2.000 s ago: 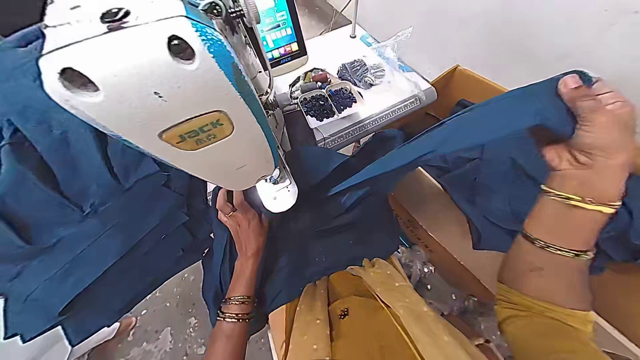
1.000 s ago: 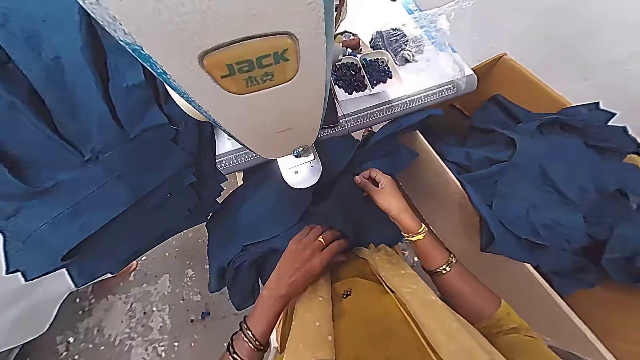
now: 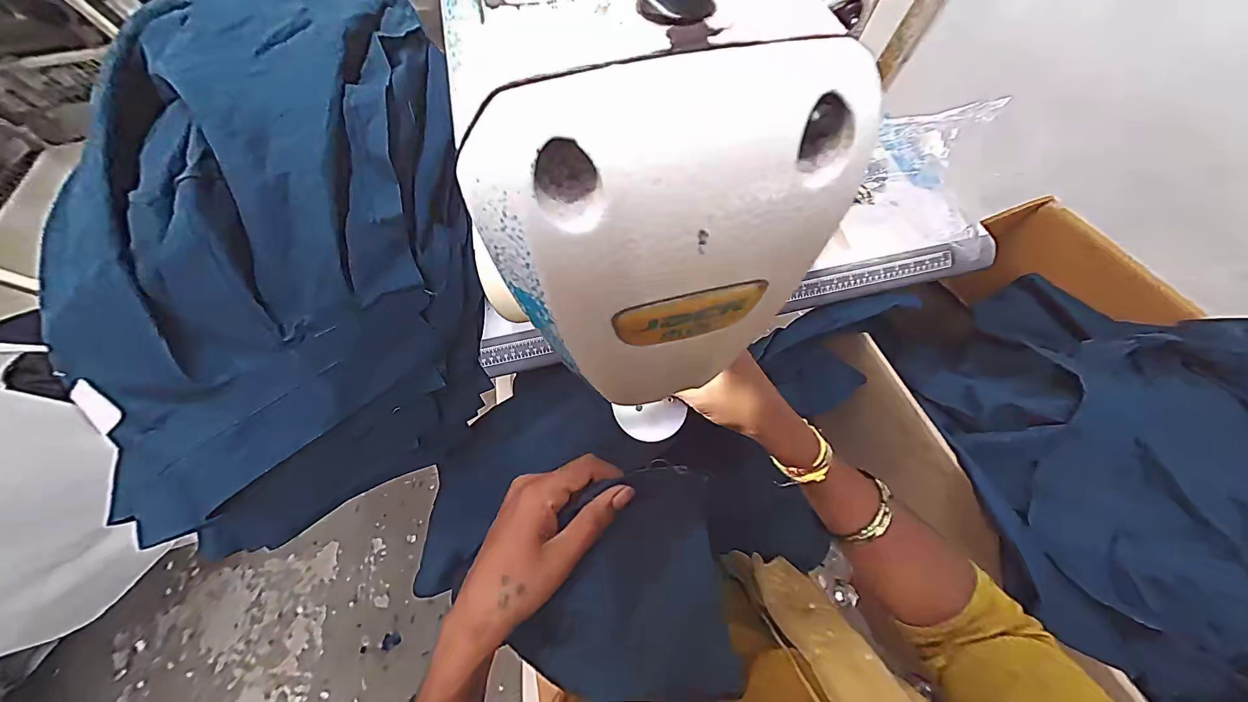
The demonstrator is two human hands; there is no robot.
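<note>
A white Jack machine head (image 3: 663,214) fills the upper middle, with a round white plate (image 3: 650,420) at its lower tip. Blue fabric (image 3: 634,595) lies under the tip and hangs over my lap. My left hand (image 3: 546,531) pinches the edge of this fabric between thumb and fingers, just below and left of the round plate. My right hand (image 3: 731,395) reaches in behind the tip on the right, over the fabric; its fingers are mostly hidden by the machine, so its hold cannot be seen. Bangles circle the right wrist.
A thick stack of blue fabric pieces (image 3: 292,322) hangs at the left of the machine. On the right, more blue fabric (image 3: 1141,468) lies in a cardboard box (image 3: 1102,249). A table edge with a printed ruler (image 3: 868,283) runs behind the tip. A clear plastic bag (image 3: 926,146) sits beyond.
My right hand, out over the fabric a second ago, is now behind the machine tip. My left hand pinches the fabric edge near the tip. The view has shifted left.
</note>
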